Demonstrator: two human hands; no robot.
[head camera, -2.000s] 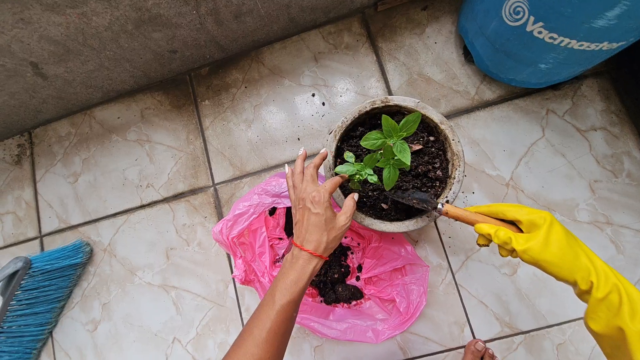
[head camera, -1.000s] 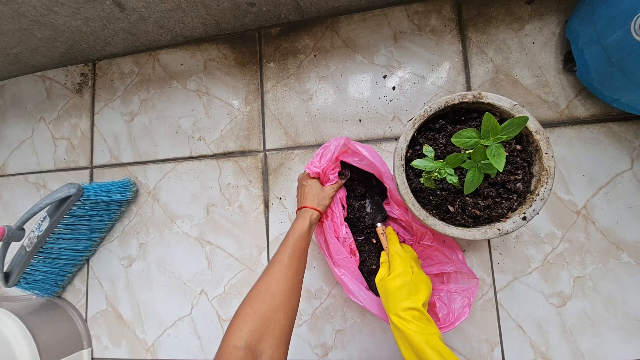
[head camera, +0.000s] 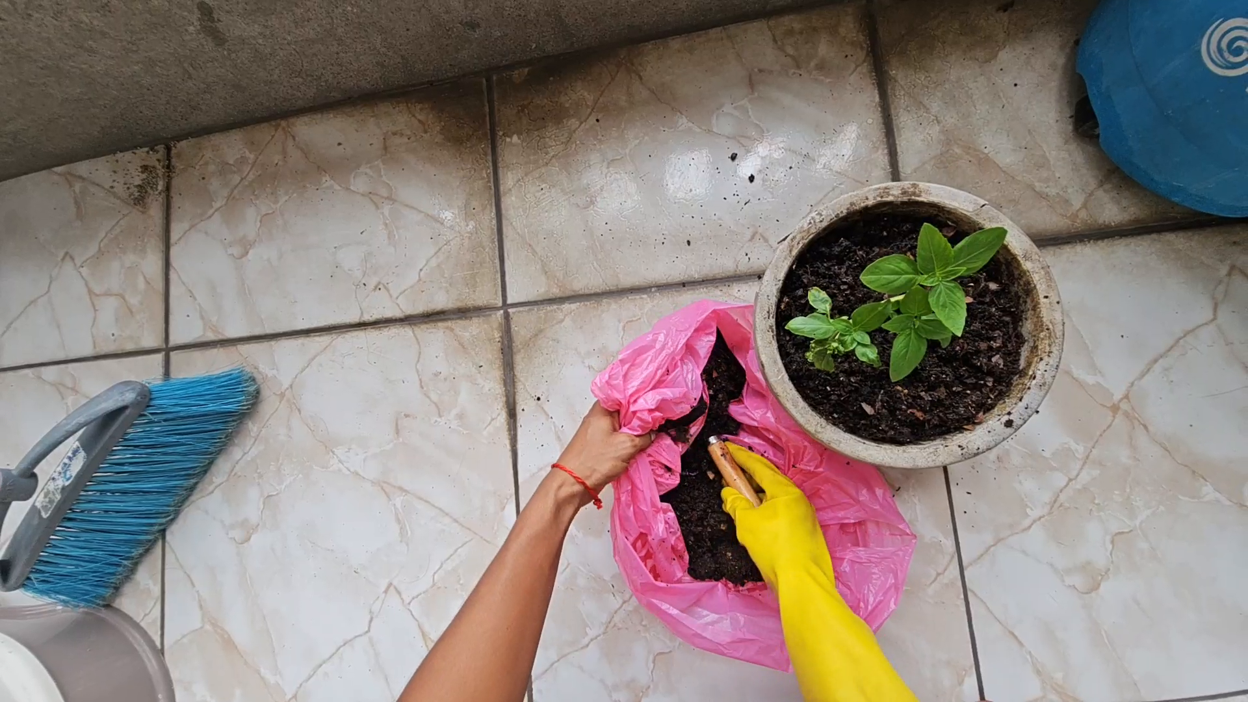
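Observation:
My left hand (head camera: 602, 450), bare with a red string at the wrist, grips the left edge of a pink plastic bag (head camera: 858, 526). Dark soil (head camera: 710, 522) lies inside the open bag. In a yellow rubber glove, my right hand (head camera: 775, 507) holds the wooden handle of a hand trowel (head camera: 733, 470) over the bag; the blade is mostly hidden by soil and plastic. Touching the bag at its upper right stands a round pot (head camera: 1041, 366) filled with dark soil, where a green leafy plant (head camera: 916, 292) grows.
A broom head with blue bristles (head camera: 146, 487) lies at the left, above a grey container (head camera: 97, 648) in the lower corner. A blue rounded container (head camera: 1170, 107) stands at the upper right. Grey wall (head camera: 292, 49) runs along the top. Soil crumbs dot the tiled floor (head camera: 624, 195).
Two seconds ago the trowel was at the pot's soil and my left hand was open by the plant. Both hands have moved to the bag, and my left hand has taken hold of its edge.

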